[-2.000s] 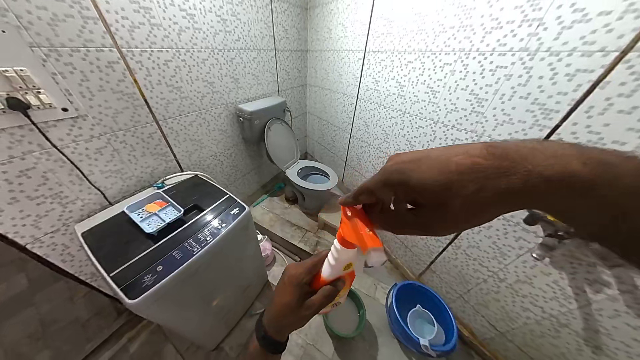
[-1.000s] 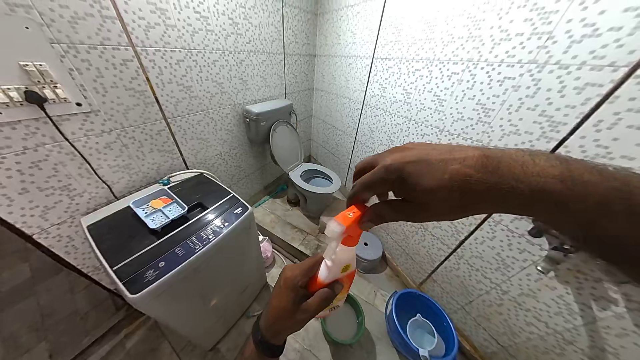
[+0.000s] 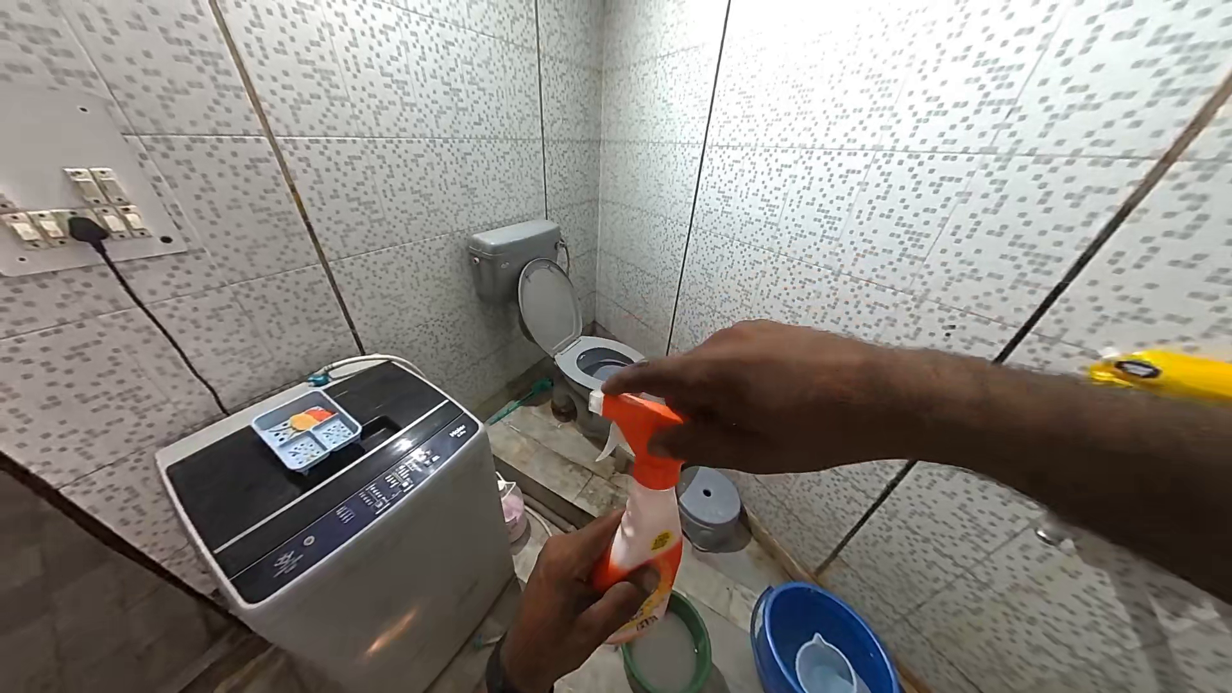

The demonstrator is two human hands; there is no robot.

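My left hand (image 3: 582,602) is wrapped around the lower body of a white and orange spray bottle (image 3: 647,525), held upright at the bottom middle of the head view. Its orange trigger head (image 3: 643,423) points left, with a white nozzle and trigger. My right hand (image 3: 746,399) grips that trigger head from the right, fingertips resting on its top and back. Beneath the bottle is a green bucket (image 3: 705,640) with cloudy liquid in it.
A washing machine (image 3: 385,597) with a blue soap tray (image 3: 306,430) stands left. Behind are a toilet (image 3: 587,361) and a green brush (image 3: 520,402). A grey stool (image 3: 710,500) and a blue bucket (image 3: 765,630) holding a mug (image 3: 825,664) are lower right. A yellow bottle (image 3: 1165,372) shows at right.
The spray bottle's nozzle has turned from facing right two seconds ago to facing left. My right hand stays at the head. The yellow bottle has come into view at the right.
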